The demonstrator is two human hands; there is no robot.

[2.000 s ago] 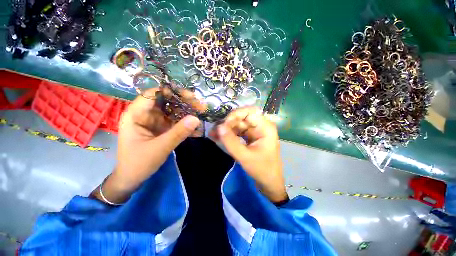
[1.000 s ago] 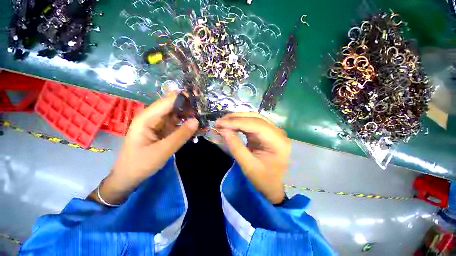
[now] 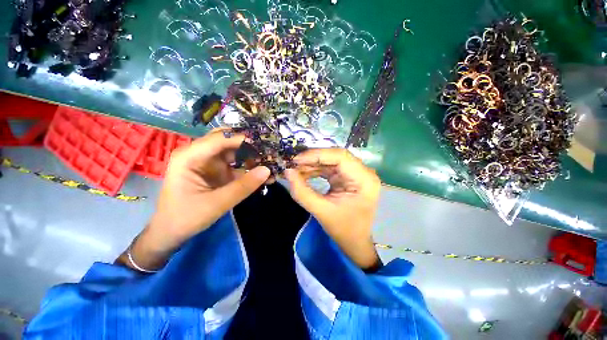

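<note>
My left hand (image 3: 200,189) holds a bunch of dark metal fittings (image 3: 256,149) between thumb and fingers, at the bench's near edge. Part of the bunch sticks up beyond the fingers, with a dark piece with a dull yellow patch (image 3: 211,109) at its upper left. My right hand (image 3: 339,192) has thumb and index fingertips pinched together at the bunch's right side; whether a small part is between them is too blurred to tell. Just beyond is a small pile of gold and silver rings (image 3: 289,73), partly hidden by the bunch.
Pale scalloped arcs (image 3: 190,33) surround the small pile on the green bench (image 3: 422,40). A dark narrow strip (image 3: 376,99) lies right of it. A dark fittings pile (image 3: 70,40) is upper left. A tall ring pile (image 3: 516,113) on clear plastic (image 3: 507,207) is right. Red crates (image 3: 100,149) stand below the bench.
The bunch in my left hand has turned; large rings at its upper left no longer show, and a yellow-marked piece appeared, then darkened. Both hands stay close together at nearly the same place.
</note>
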